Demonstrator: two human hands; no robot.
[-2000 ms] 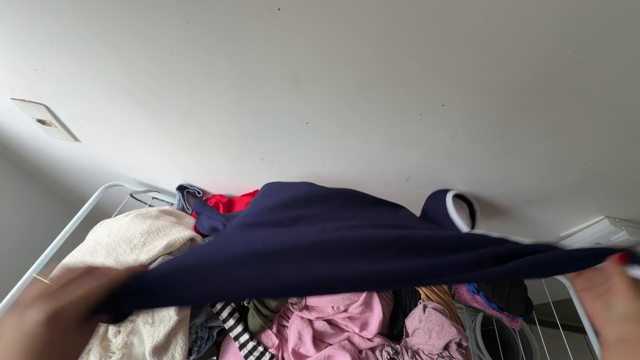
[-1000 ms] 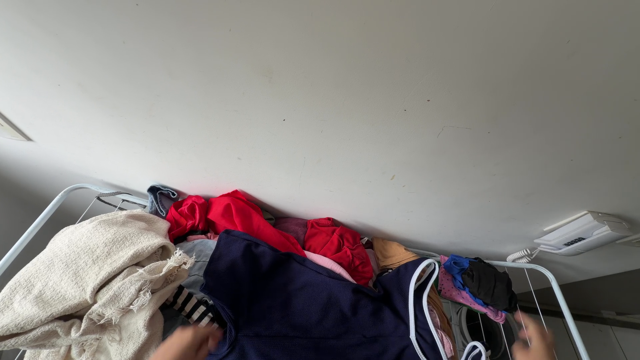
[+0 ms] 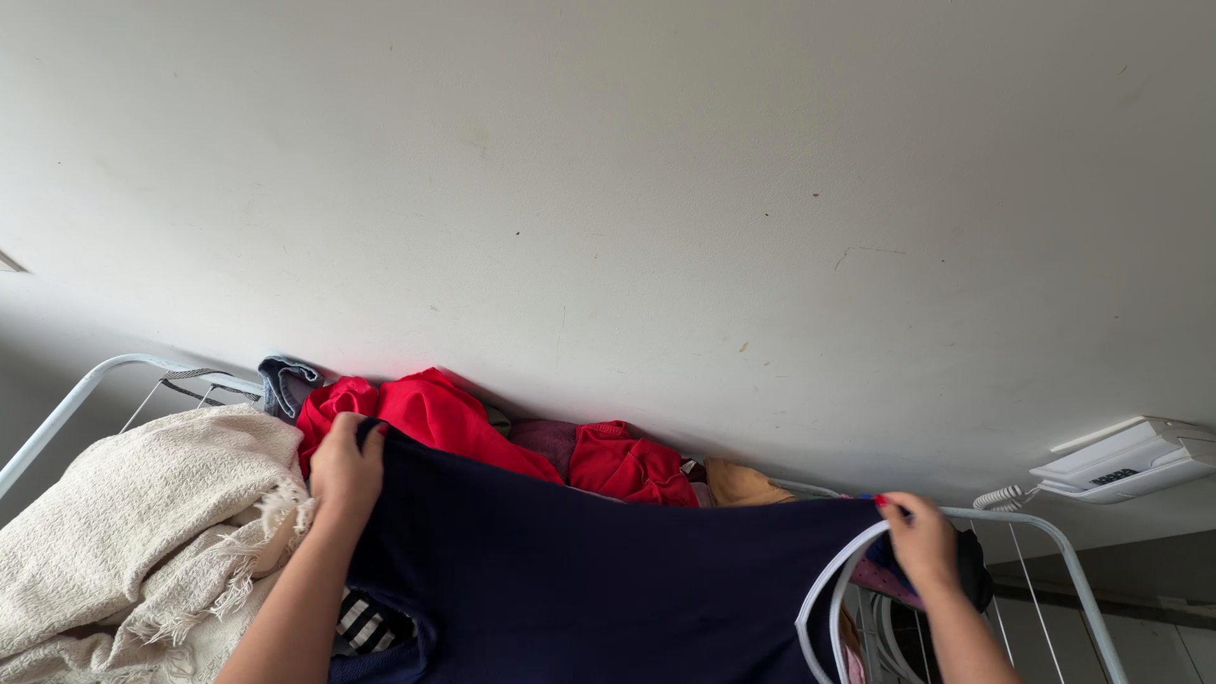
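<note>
A navy blue garment with white trim (image 3: 608,579) is stretched between my two hands, above a drying rack (image 3: 1073,560) heaped with clothes. My left hand (image 3: 350,470) grips its upper left corner, close to a red cloth (image 3: 432,418) and the fringed end of a cream woven throw (image 3: 142,532). At the right, my right hand (image 3: 917,541) pinches the garment's edge beside the white trim, with the thumb on top. The garment's lower part runs out of view at the bottom.
Behind the rack rises a white wall (image 3: 608,218). An intercom handset (image 3: 1130,461) with a coiled cord is mounted at the right. Rolled denim (image 3: 287,385), a tan cloth (image 3: 746,483) and a black-and-white striped cloth (image 3: 366,622) lie on the rack.
One second ago the navy garment lay over the pile with both hands low near the frame's bottom; now both hands are higher and hold it spread out.
</note>
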